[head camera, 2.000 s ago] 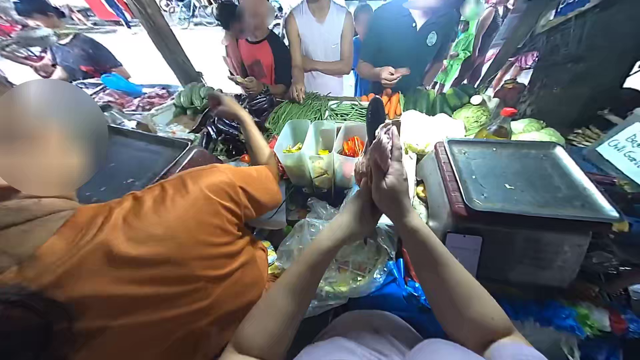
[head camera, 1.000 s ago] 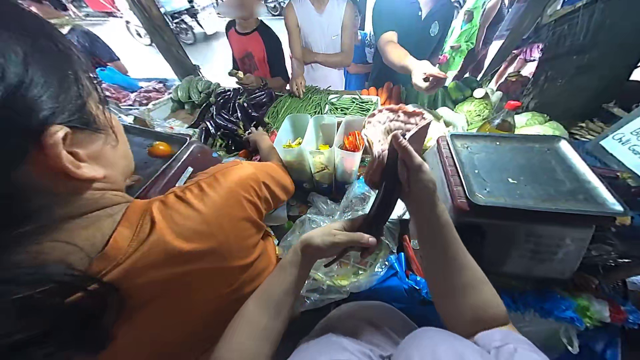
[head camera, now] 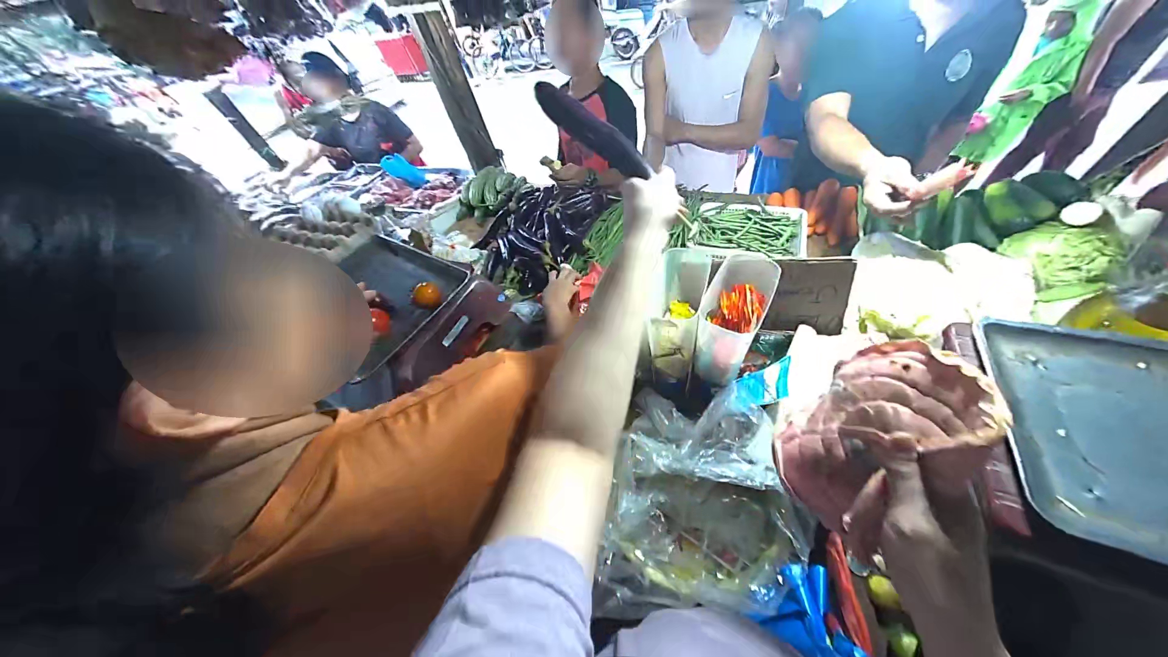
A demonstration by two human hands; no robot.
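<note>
My left hand (head camera: 652, 193), arm stretched forward over the stall, grips the lower end of a long dark eggplant (head camera: 593, 130), which tilts up and to the left. Beneath it lie a pile of eggplants (head camera: 538, 228) and green beans (head camera: 750, 230). My right hand (head camera: 899, 493), lower right, holds a pinkish, ridged, fan-shaped thing (head camera: 890, 411), possibly a banana blossom or a wad of banknotes; its kind is unclear. It is just left of the metal scale pan (head camera: 1086, 420). Clear plastic containers (head camera: 730, 319) with red and yellow peppers stand between my hands.
A person in an orange top (head camera: 392, 484) leans in at the left, beside a dark tray (head camera: 401, 274) with tomatoes. Clear plastic bags (head camera: 703, 520) lie in front of me. Carrots (head camera: 829, 212) and cabbage (head camera: 1063, 251) line the far side, where several people stand.
My left hand has moved forward from near my right hand, and the eggplant is now raised over the stall. My right hand has moved apart from it with the pinkish thing.
</note>
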